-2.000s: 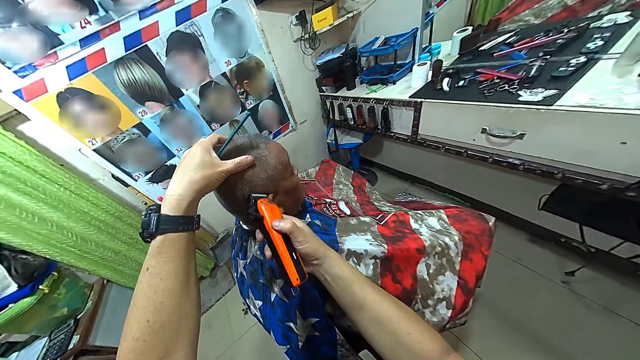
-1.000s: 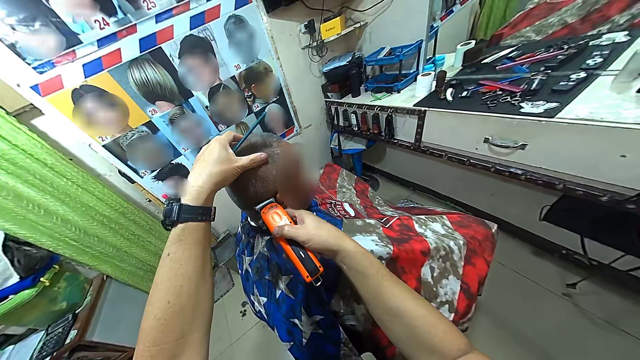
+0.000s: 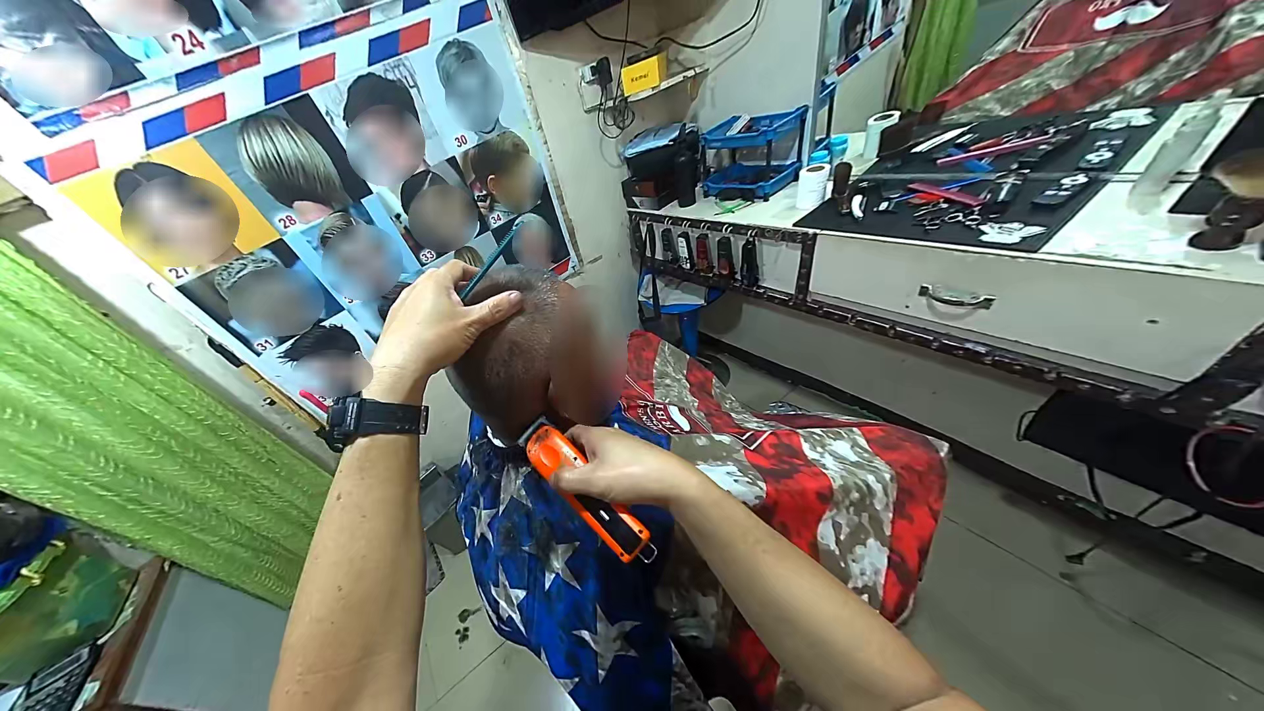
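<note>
A seated person's close-cropped head [image 3: 518, 346] is at the centre, turned to the right. My left hand [image 3: 439, 321], below a black wristwatch [image 3: 375, 420] strap, rests on the crown and holds a thin teal comb [image 3: 491, 259] that points up. My right hand [image 3: 627, 464] grips an orange and black hair clipper [image 3: 591, 494]. The clipper's blade touches the hair low behind the ear, near the nape. A barber cape [image 3: 790, 474] with stars on blue and red camouflage stripes covers the person's body.
A white counter [image 3: 1096, 247] at the right bears a black mat [image 3: 987, 178] with scissors and combs. Blue tray shelves [image 3: 752, 148] stand at its left end, above several hanging clippers [image 3: 703, 253]. A hairstyle poster [image 3: 296, 148] and green curtain [image 3: 148, 425] are at the left.
The clipper has moved from beside the ear down toward the nape, still in my right hand. My left hand stays on the crown with the comb.
</note>
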